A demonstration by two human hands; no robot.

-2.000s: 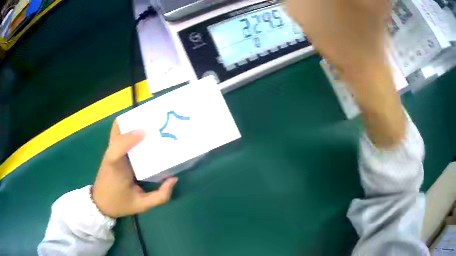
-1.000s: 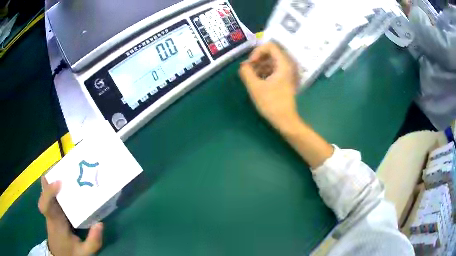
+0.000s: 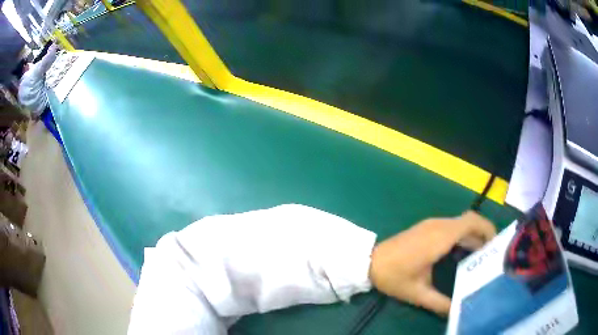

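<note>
A white retail box [image 3: 510,298], with a blue panel and a black-red round watch picture, is at the lower right, tilted and cut off by the bottom edge. My left hand [image 3: 429,262] is at its left side, thumb and fingers curved against the box's edge; the fingertips are partly hidden. My right hand is not in view. The weighing scale [image 3: 569,147] is cut off at the right edge; its display [image 3: 585,222] shows only in part, with no readable number.
The green mat [image 3: 216,157] runs to the far left, bordered by a yellow strip [image 3: 367,131] with a yellow bar rising from it. Beyond is a darker green surface [image 3: 367,59]. A black cord [image 3: 485,191] crosses the strip. Another person [image 3: 33,88] is at the far left, near white items [image 3: 64,70].
The view has swung left, so the scale has moved to the right edge and my right hand has left the picture. The box now shows its watch picture instead of the blue logo face.
</note>
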